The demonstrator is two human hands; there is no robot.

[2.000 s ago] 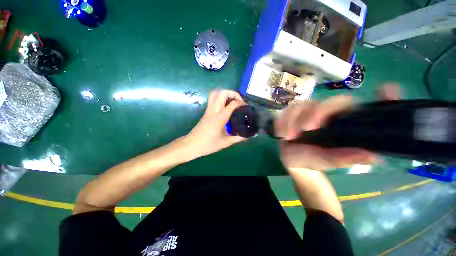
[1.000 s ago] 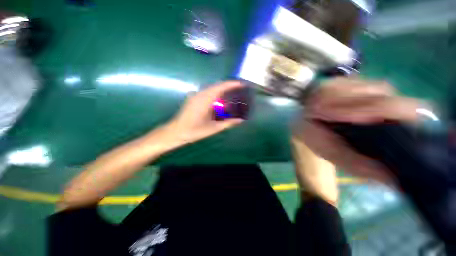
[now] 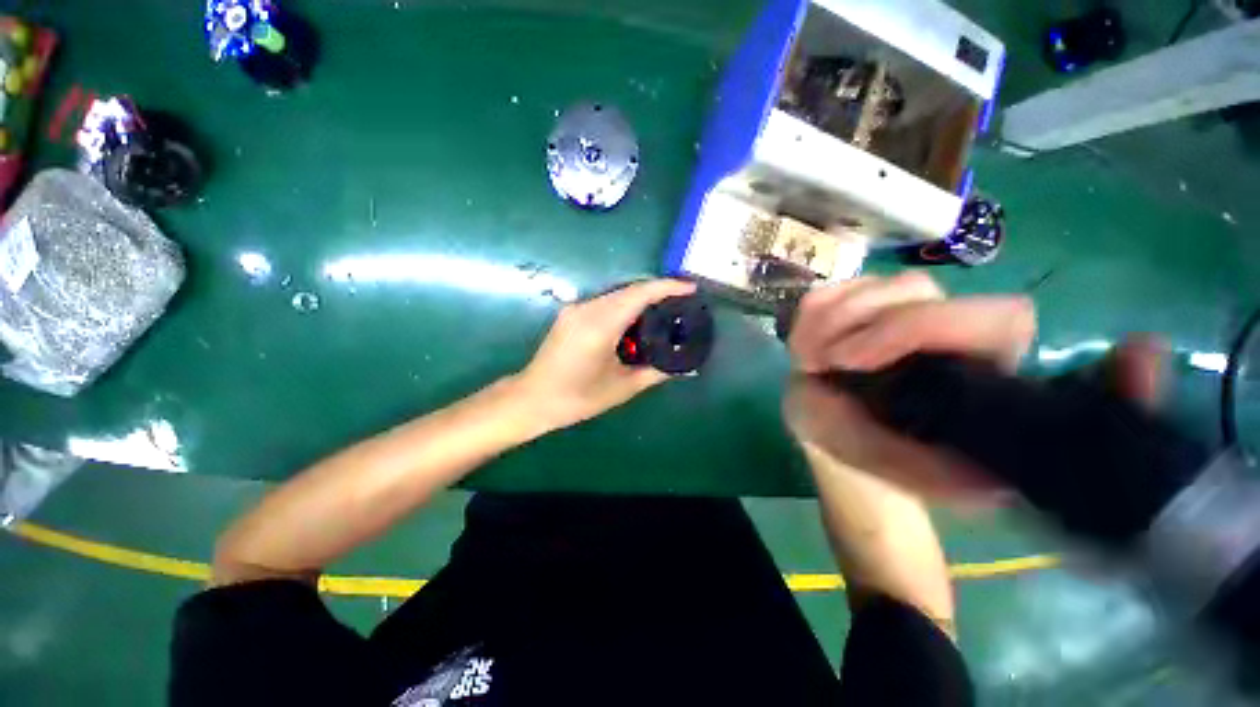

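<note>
My left hand (image 3: pixel 587 355) holds a small round black LED unit (image 3: pixel 674 337) just above the green bench, with a red glow at its left side. My right hand (image 3: pixel 905 373) grips a thick black electric screwdriver (image 3: pixel 1078 449), blurred, its body running to the lower right. The driver's nose is near the brassy pick-up plate (image 3: pixel 804 249) of the white and blue screw feeder (image 3: pixel 864 152); whether it touches cannot be told. The driver is apart from the unit.
A silvery round disc (image 3: pixel 593 155) lies left of the feeder. A bubble-wrapped bundle (image 3: pixel 90 276) is at the left, with LED units (image 3: pixel 149 163) behind it. Another unit (image 3: pixel 978 232) sits right of the feeder. A pale metal post (image 3: pixel 1133 94) is at the upper right.
The driver's rear has swung down towards me since two seconds ago, and its nose has moved off the unit towards the feeder. The unit's glow went from blue to red.
</note>
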